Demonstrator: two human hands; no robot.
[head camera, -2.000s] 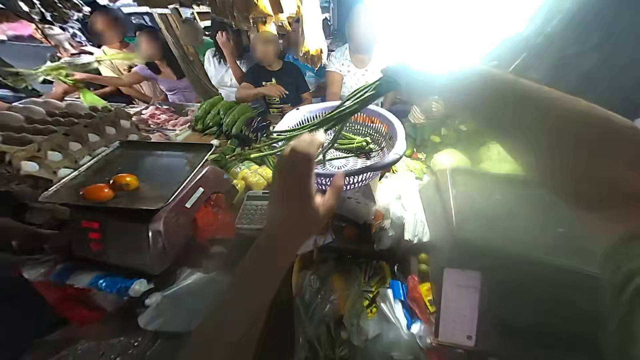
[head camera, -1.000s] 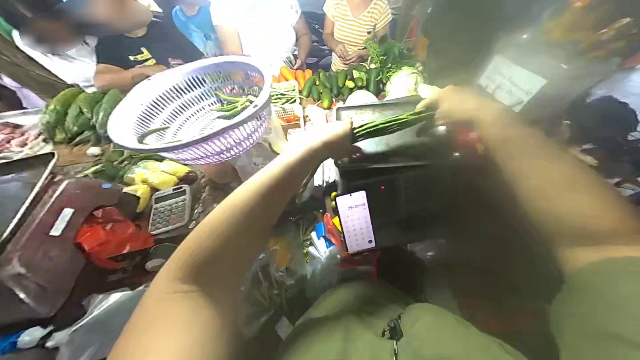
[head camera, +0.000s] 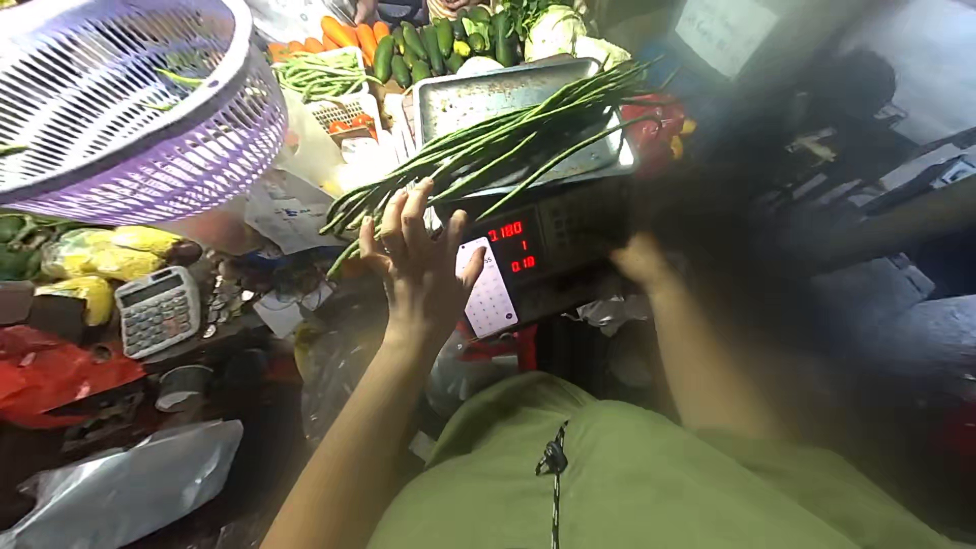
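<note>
A bunch of long green yard-long beans (head camera: 503, 145) lies across the metal pan (head camera: 457, 99) of a digital scale (head camera: 564, 229) with lit red digits. My left hand (head camera: 419, 244) is spread with fingers apart at the near left end of the beans; whether a fingertip touches them is unclear. A white phone (head camera: 486, 293) showing a keypad leans at the scale's front, partly behind my left thumb. My right hand (head camera: 640, 259) is at the scale's right front corner, blurred and dim, its fingertips hard to see.
A purple and white plastic basket (head camera: 175, 168) with a few beans stands at the upper left. Below it are a calculator (head camera: 158, 313), yellow vegetables in plastic and a red plastic bag (head camera: 61, 374). Carrots, cucumbers (head camera: 435, 46) and cabbage (head camera: 555, 34) lie behind the scale.
The bean bunch, held between both hands a second ago, now rests on the scale pan. My left hand has opened, and my right hand has come down to the scale's front. The view has turned down.
</note>
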